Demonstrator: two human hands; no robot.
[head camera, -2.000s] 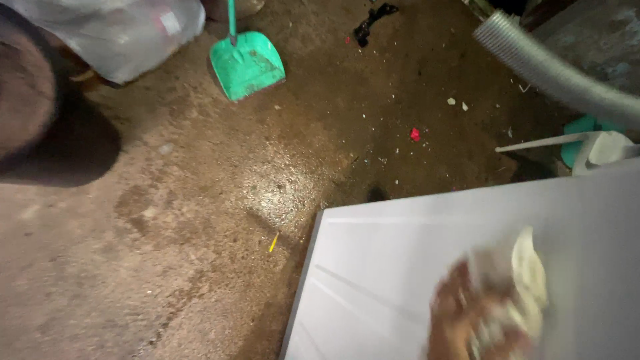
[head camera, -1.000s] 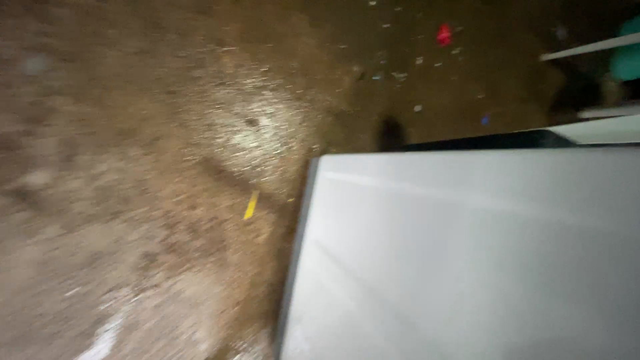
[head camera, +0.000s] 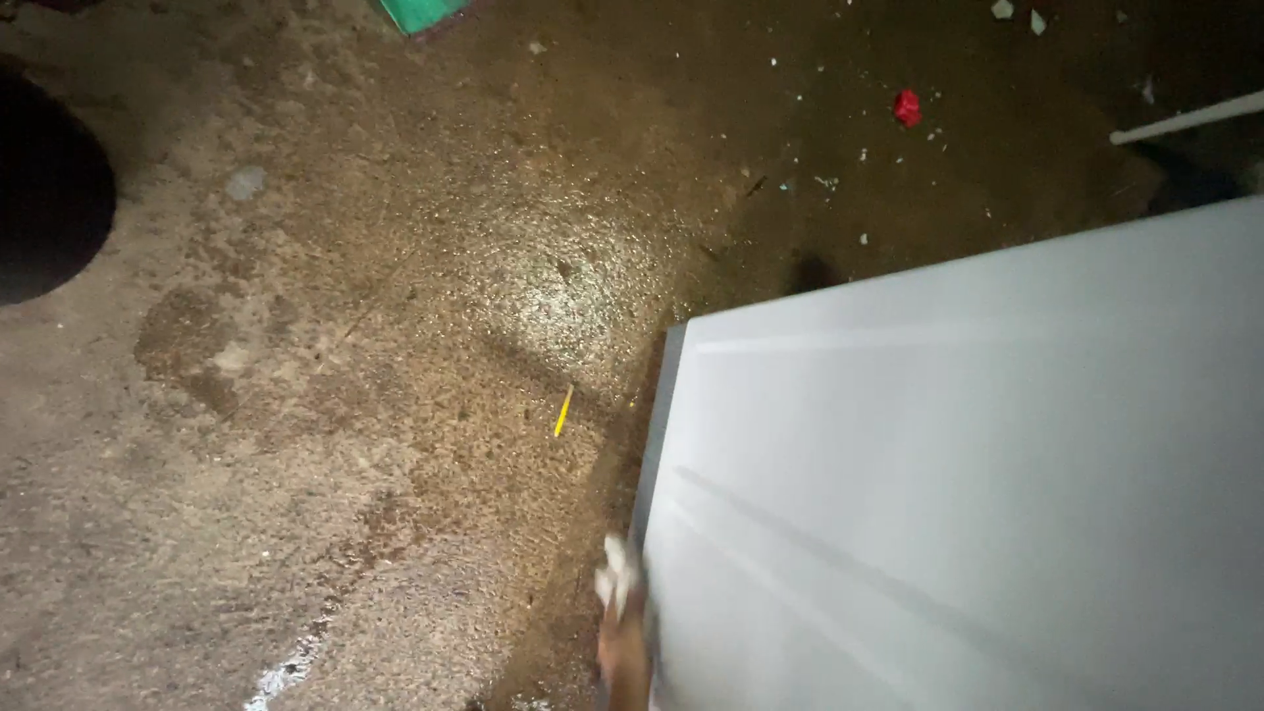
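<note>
At the bottom centre one blurred hand shows, which I take to be my right hand (head camera: 624, 642). It is closed on a crumpled white cloth (head camera: 616, 575), held against the grey side edge of a large white panel (head camera: 938, 474). The panel has a smooth, glossy top with faint raised lines and fills the lower right of the view. My left hand is not in view.
Wet, stained concrete floor (head camera: 346, 464) lies left of the panel, with a thin yellow strip (head camera: 564, 411) on it. A red scrap (head camera: 907, 108) and small white bits lie beyond. A green dustpan (head camera: 423, 10), a dark round object (head camera: 44, 188) and a pale rod (head camera: 1185, 118) stand at the edges.
Two seconds ago the hand and white cloth were over the panel's top; one second ago they were out of view. Now they are at its left side edge.
</note>
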